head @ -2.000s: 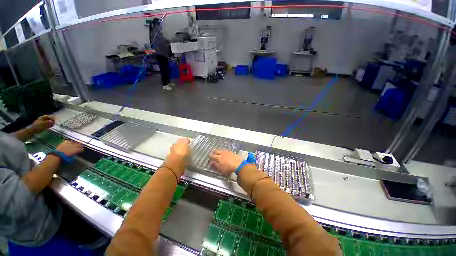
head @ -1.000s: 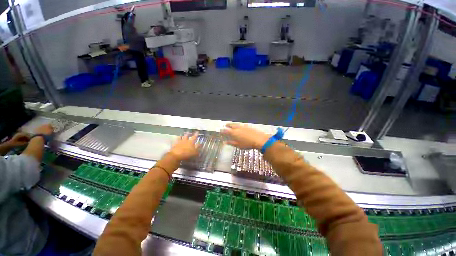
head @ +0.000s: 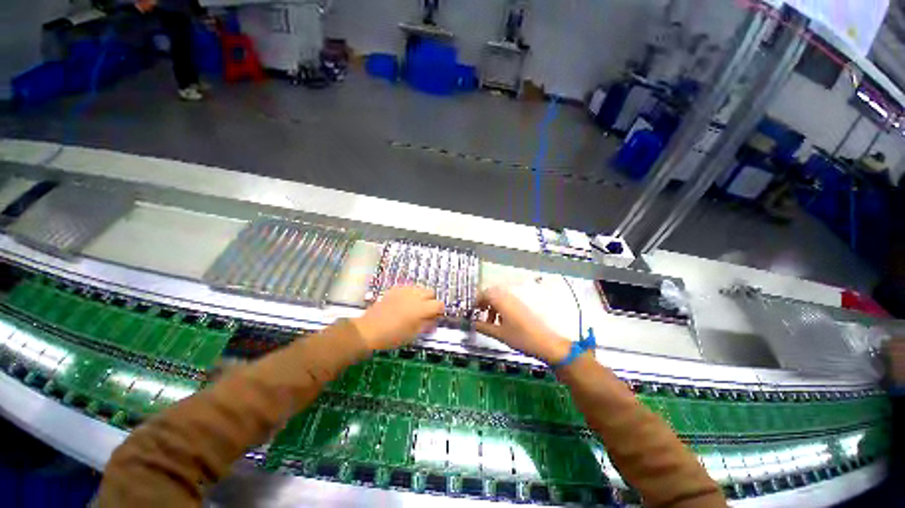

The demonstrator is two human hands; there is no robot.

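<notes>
The full component tray [head: 422,266], clear with rows of silvery pieces, lies on the shelf behind the rail. My left hand [head: 405,316] is at its front edge, palm down, fingertips over the near rows. My right hand [head: 511,322] is at its front right corner, fingers bent; a blue wrist strap [head: 579,348] is on that wrist. Whether either hand pinches a piece is too small and blurred to tell. The empty component tray [head: 283,260] lies left of the full one. Green PCB panels [head: 397,392] lie in a long row on the line below my hands.
Another clear tray [head: 74,213] is at far left and one [head: 819,335] at far right. A dark smartphone [head: 640,299] with crumpled clear plastic [head: 675,295] lies on the shelf. Metal posts [head: 700,149] stand beyond. Part of a person shows at the right edge, another's legs at upper left.
The view has swung right. Both hands have left the empty tray area and come together at the full tray's front edge. More of the far right tray now shows.
</notes>
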